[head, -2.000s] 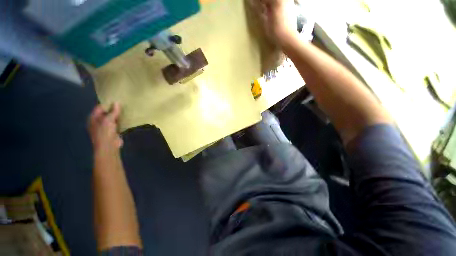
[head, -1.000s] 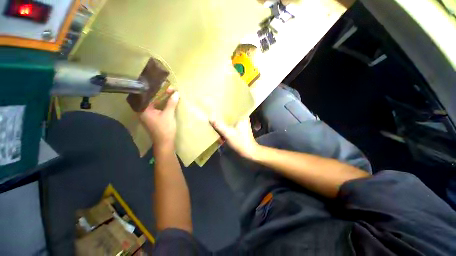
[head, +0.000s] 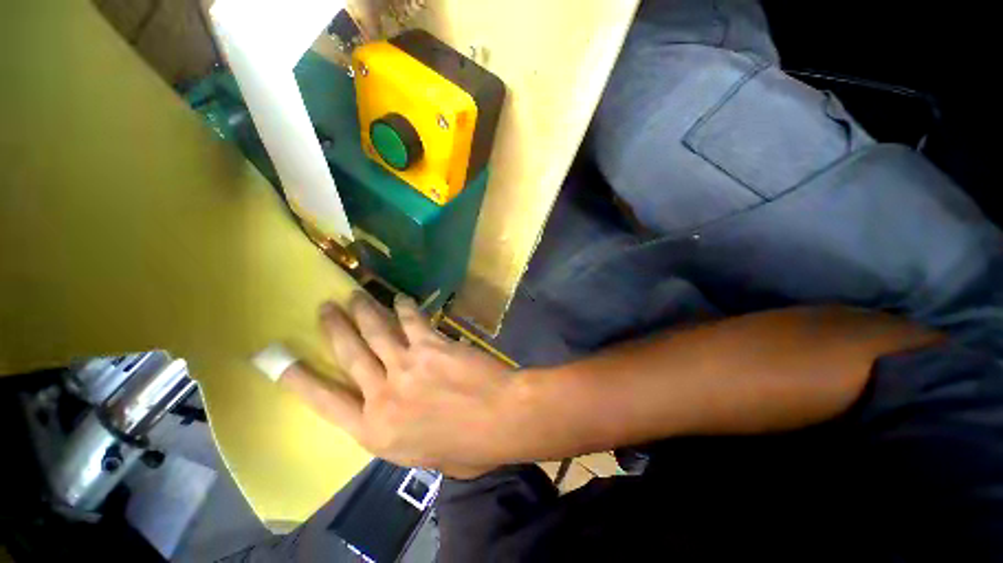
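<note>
A large khaki-yellow panel point(head: 132, 209) fills the left of the view, and its edge runs diagonally over a green press base point(head: 434, 236). My right hand point(head: 379, 385) lies palm down on the panel near that edge, fingers spread. A small white piece or wrap point(head: 274, 361) is at one fingertip; I cannot tell which. A long white strip point(head: 288, 121) lies across the base. A yellow housing with a green button point(head: 394, 143) sits beside the strip. My left hand is not in view. No label or press block shows.
Light-wood table edge point(head: 539, 143) runs down past the button housing to a corner near my wrist. Blurred chrome machine parts point(head: 138, 412) show at the lower left, below the panel. My grey-trousered leg point(head: 715, 132) is at the upper right. A dark object with a white square outline is below my hand.
The view has moved closer and turned. The press block and my left hand have left the view. The green base and white strip are now uncovered, and my right hand lies on the panel.
</note>
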